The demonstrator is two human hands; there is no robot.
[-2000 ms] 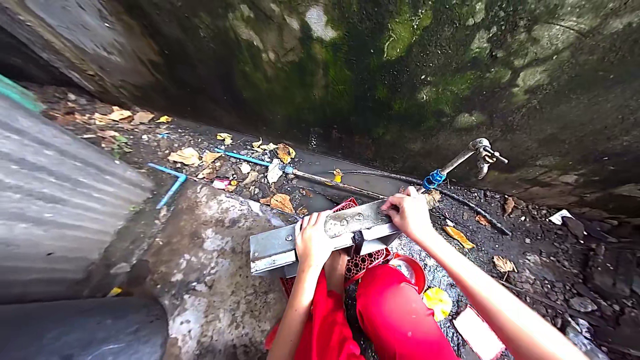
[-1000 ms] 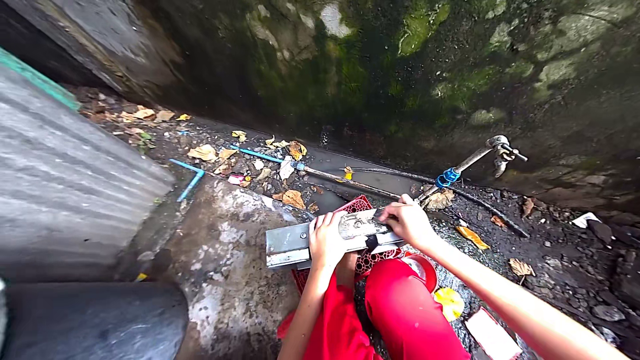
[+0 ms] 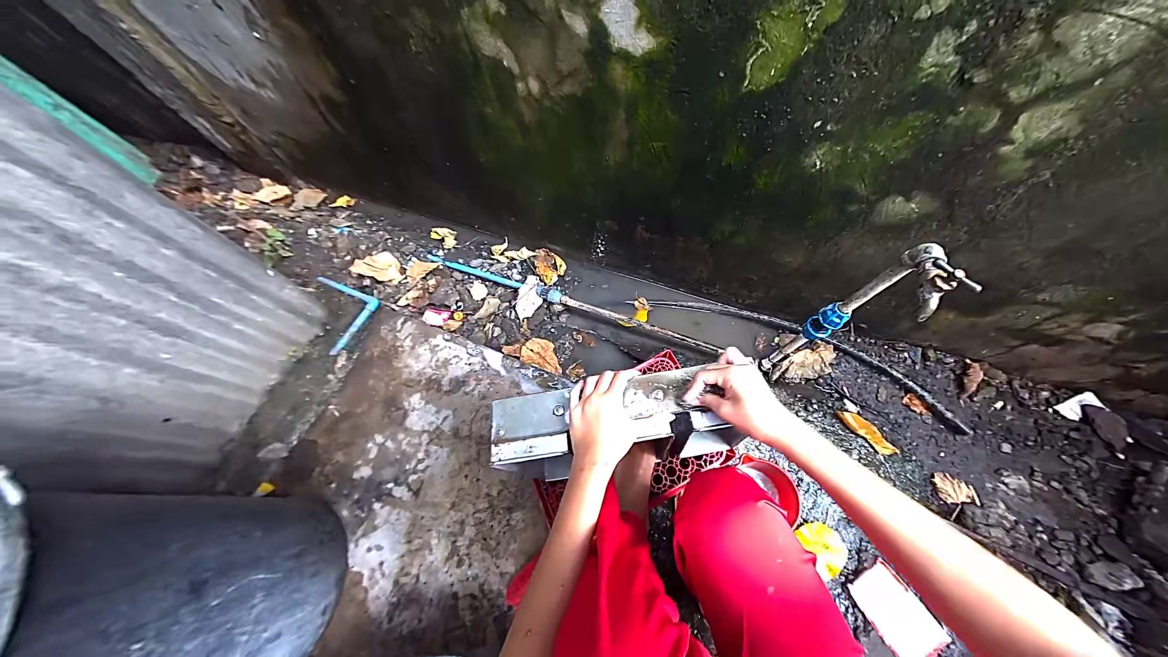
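A long grey metal piece [image 3: 529, 422] with a flat top lies across a red plastic crate [image 3: 680, 470] in front of my knees. My left hand [image 3: 602, 415] rests over its middle, fingers spread across the top and over the far edge. On the right part of the same piece, my right hand [image 3: 735, 392] is bent with curled fingers on the wet, pale-smeared surface; whether it holds something small is hidden. A black strip [image 3: 680, 431] hangs over the near edge between the hands. A red basin [image 3: 776, 488] sits partly hidden beside my knee.
A metal faucet [image 3: 931, 274] on a pipe with a blue fitting [image 3: 827, 321] stands at the mossy wall [image 3: 693, 137]. Corrugated sheet [image 3: 137, 310] and a dark drum [image 3: 182, 575] flank the left. A blue elbow pipe [image 3: 365, 315] and dry leaves litter the ground.
My right hand has moved left along the metal piece, then back to the right. My left hand stays on the piece. The view has shifted slightly.
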